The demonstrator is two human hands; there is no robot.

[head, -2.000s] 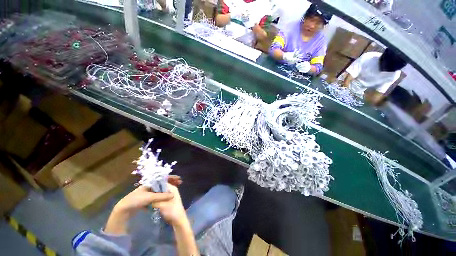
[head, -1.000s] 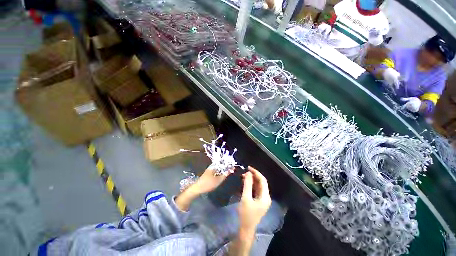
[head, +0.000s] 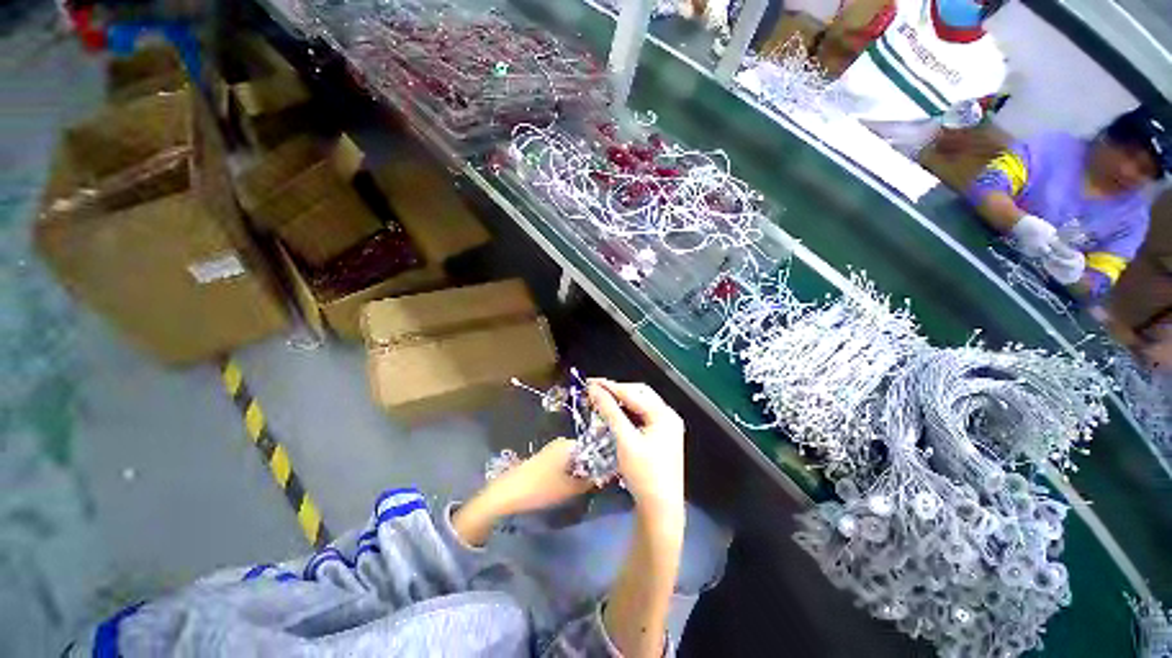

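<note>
A bundle of thin cables (head: 594,453) is held over the lap, its small pale tips up and partly shaded. My left hand (head: 546,473) is closed around the bundle from the left. My right hand (head: 653,444) is at the bundle's top right, with thumb and fingers at the tips; whether it pinches a cable is hidden by the fingers. A few tips stick out to the upper left. Some pale ends (head: 501,462) show below my left wrist. The main grey-white cable pile (head: 945,424) lies on the green bench to the right, ring ends toward the front edge.
Clear trays with red-and-white cables (head: 643,193) lie farther up the bench (head: 803,276). A closed carton (head: 460,345) stands on the floor beyond the hands, with open cartons (head: 161,244) to the left. Yellow-black tape (head: 270,450) marks the floor. Two people work opposite.
The view has swung left since the earliest frame. In the last second my right hand has moved from beside the bundle onto its tips, and the bundle's tips have tilted and darkened.
</note>
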